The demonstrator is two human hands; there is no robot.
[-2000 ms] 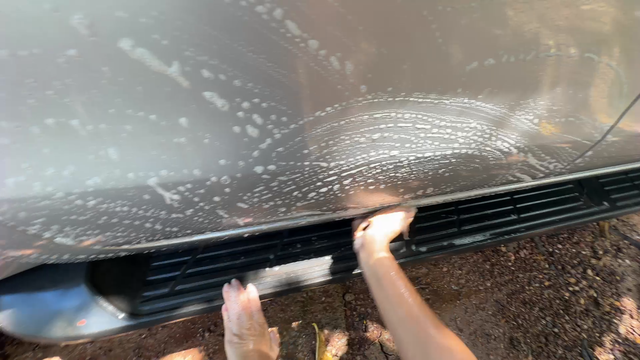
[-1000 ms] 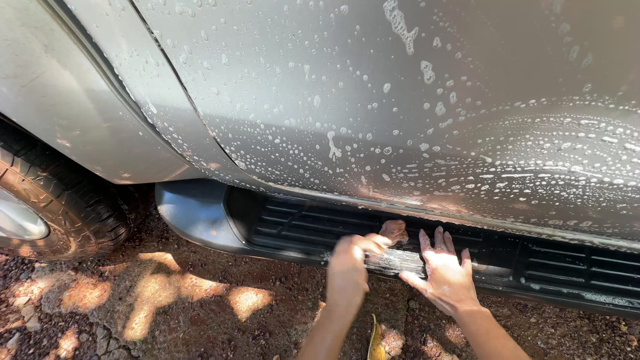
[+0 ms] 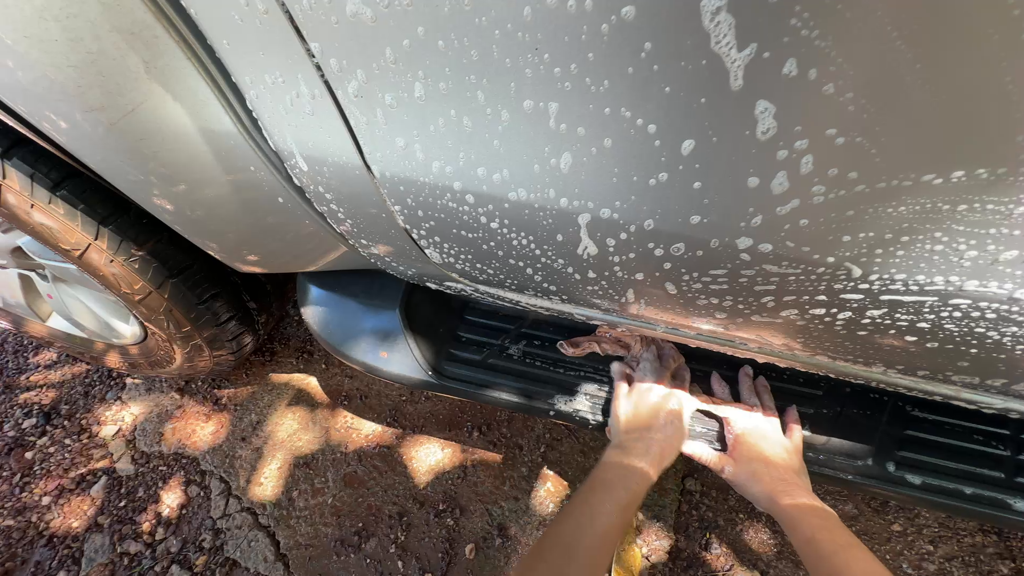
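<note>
A wet brown cloth (image 3: 600, 342) lies bunched on the black ribbed running board (image 3: 496, 344) of a silver-grey vehicle. My left hand (image 3: 652, 412) grips it, fingers pressing it against the tread near the door sill; part of the cloth is hidden under them. Just right of it, my right hand (image 3: 756, 448) rests on the board with its fingers spread and nothing seen in it. The thumb of the right hand comes close to the left wrist. White suds (image 3: 584, 400) lie on the board left of my hands.
Soap foam and drops cover the door panel (image 3: 520, 160) above the board. A tyre with a metal wheel (image 3: 80, 296) stands at the left. Below are stony, sunlit-patched ground (image 3: 336, 488) and a yellow leaf (image 3: 628, 552) near my left forearm.
My two hands were farther apart two seconds ago, the right one at the cloth; now the left grips it. The view has shifted toward the wheel.
</note>
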